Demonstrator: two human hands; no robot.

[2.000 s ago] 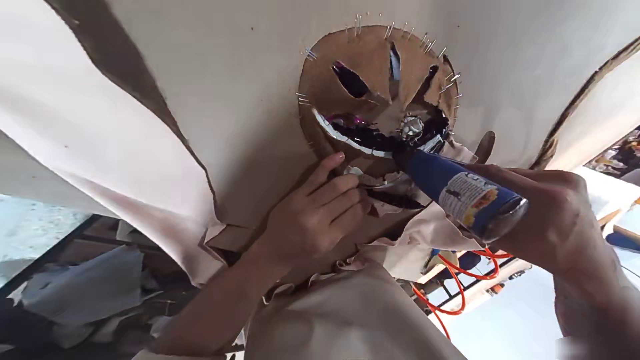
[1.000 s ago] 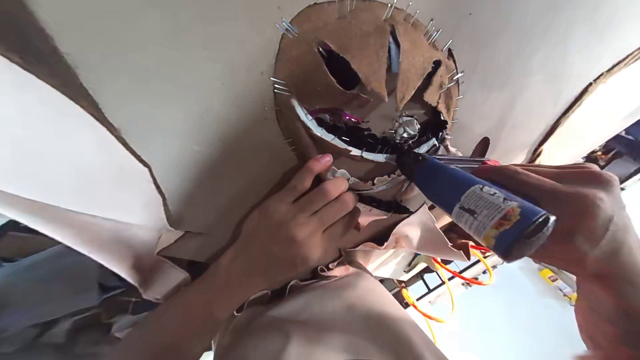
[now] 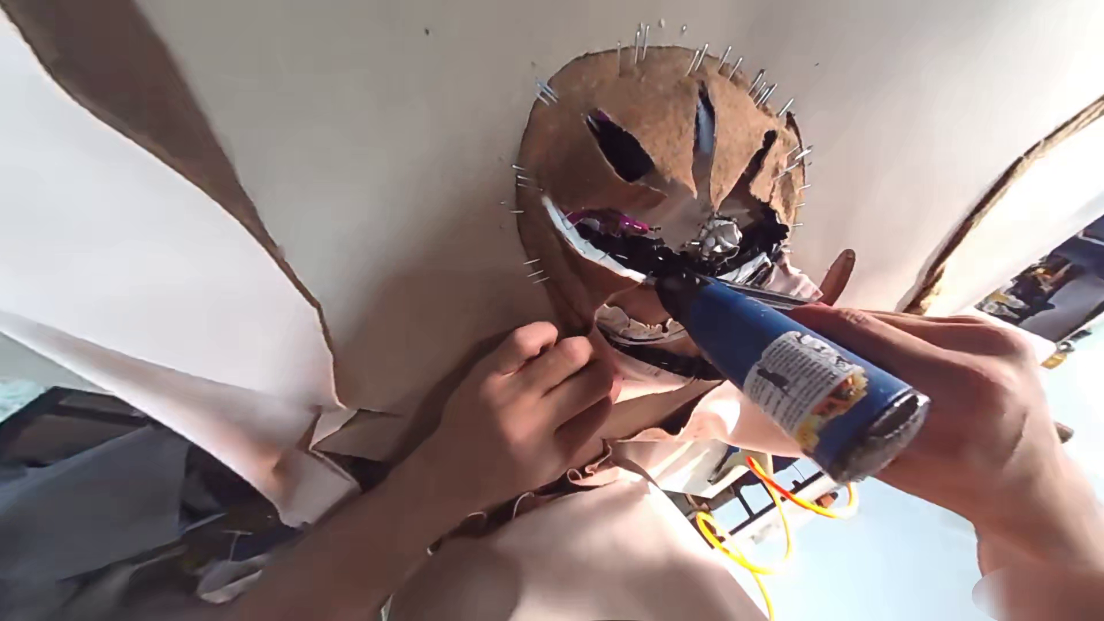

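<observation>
A round brown leather piece (image 3: 565, 95) with slits and torn openings lies against a broad pale leather sheet (image 3: 388, 155), with thin metal pins around its rim. A white curved edge (image 3: 586, 246) borders its dark opening, where a crumpled silvery piece (image 3: 720, 235) shows. My right hand (image 3: 966, 388) grips a blue tapered cylinder (image 3: 776, 362) bearing a printed label; its black end meets the white edge. A slim metal tool (image 3: 763, 296) lies alongside, partly hidden. Below the opening, my left hand (image 3: 535, 397) has curled fingers closed on the leather's lower edge; the exact hold is partly hidden.
Loose pale leather folds (image 3: 586, 552) hang below my hands. A coiled orange and yellow hose (image 3: 733, 556) runs beneath at the right. Grey scraps (image 3: 95, 500) lie at lower left, and cut sheet edges rise on both sides.
My left fingers have curled in; the index finger was stretched toward the white edge before. My right hand still holds the blue cylinder at the opening. The view has shifted somewhat.
</observation>
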